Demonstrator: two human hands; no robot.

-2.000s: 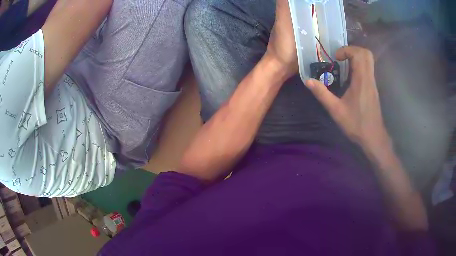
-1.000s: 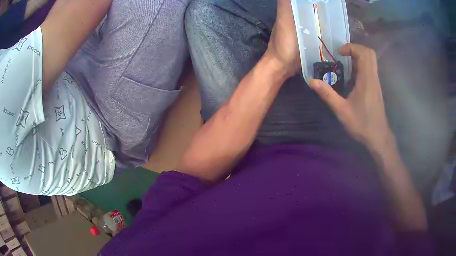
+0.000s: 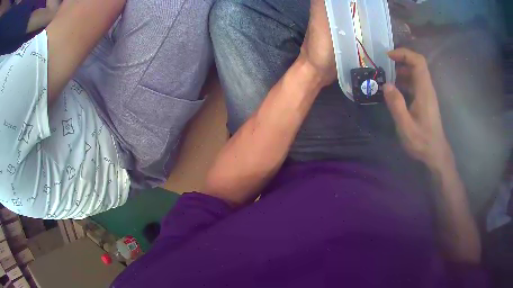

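Observation:
A translucent housing [image 3: 344, 50] is held above my lap, its open side towards me and its far end cut off by the top edge. A black fan [image 3: 368, 85] with a blue-and-white round label sits at its near end. Thin red and black wires [image 3: 367, 54] run from the fan along the housing. My left hand [image 3: 320, 50] grips the housing's left side; its fingers are partly hidden and cut off at the top. My right hand [image 3: 413, 101] is at the right of the near end, thumb and finger apart, the thumb tip at the fan's right edge.
A person in a white patterned top [image 3: 56, 140] and grey trousers [image 3: 163, 95] sits close on my left. Brown cardboard [image 3: 197, 152] lies between us. A bottle with a red label [image 3: 129, 247], a carton [image 3: 73, 267] and stacked boxes [image 3: 11, 247] stand at the lower left. The floor [image 3: 132, 216] is green.
My right thumb has moved from the housing's near tip to the fan's right edge. The right hand has shifted slightly right. The left hand still holds the housing.

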